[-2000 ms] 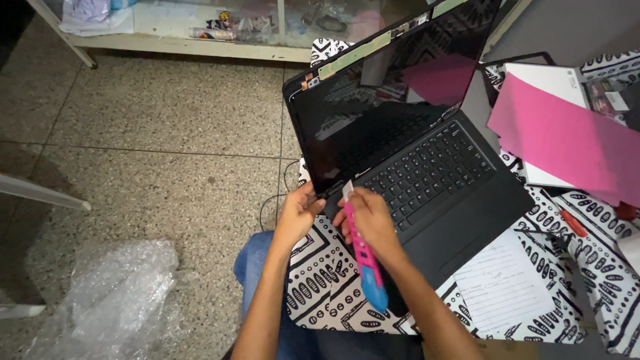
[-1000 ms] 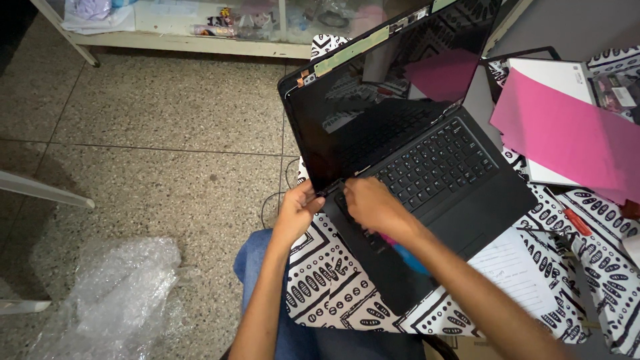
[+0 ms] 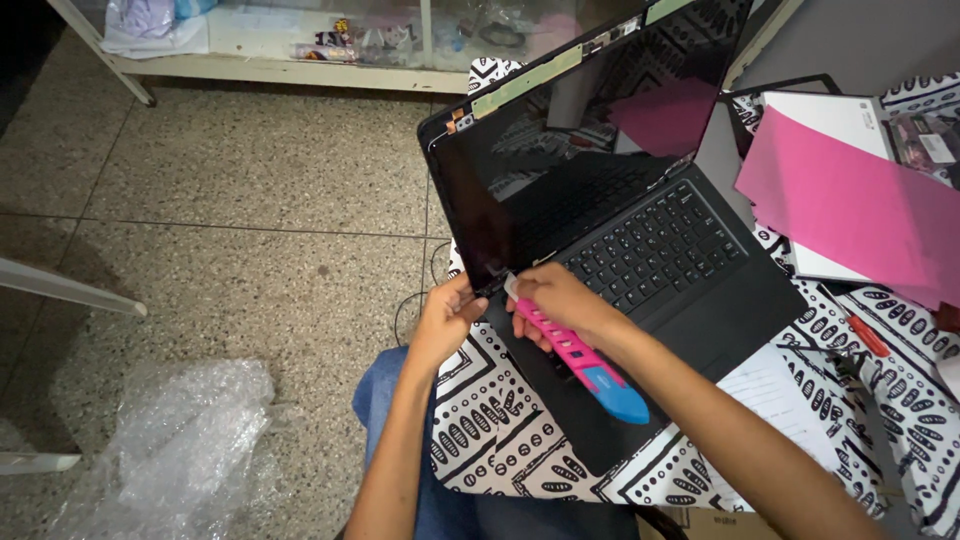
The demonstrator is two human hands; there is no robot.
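An open black laptop lies across a patterned cloth, its screen bezel off, so green strips and copper-coloured pieces show along the upper edge of the display. My right hand grips a pink and blue utility knife; its pale tip meets the display's lower left corner near the hinge. At that same corner, my left hand pinches the laptop's edge between thumb and fingers. The fingertips of the left hand are partly hidden behind the edge.
Pink sheets lie over a white panel at the right, near a red-handled tool. Written paper sits beside the laptop. Bubble wrap is on the floor; a glass-fronted cabinet stands behind.
The knife, mostly hidden beneath my right hand and forearm one second ago, shows along its length again. My right hand has shifted slightly at the corner; my left hand stays in place.
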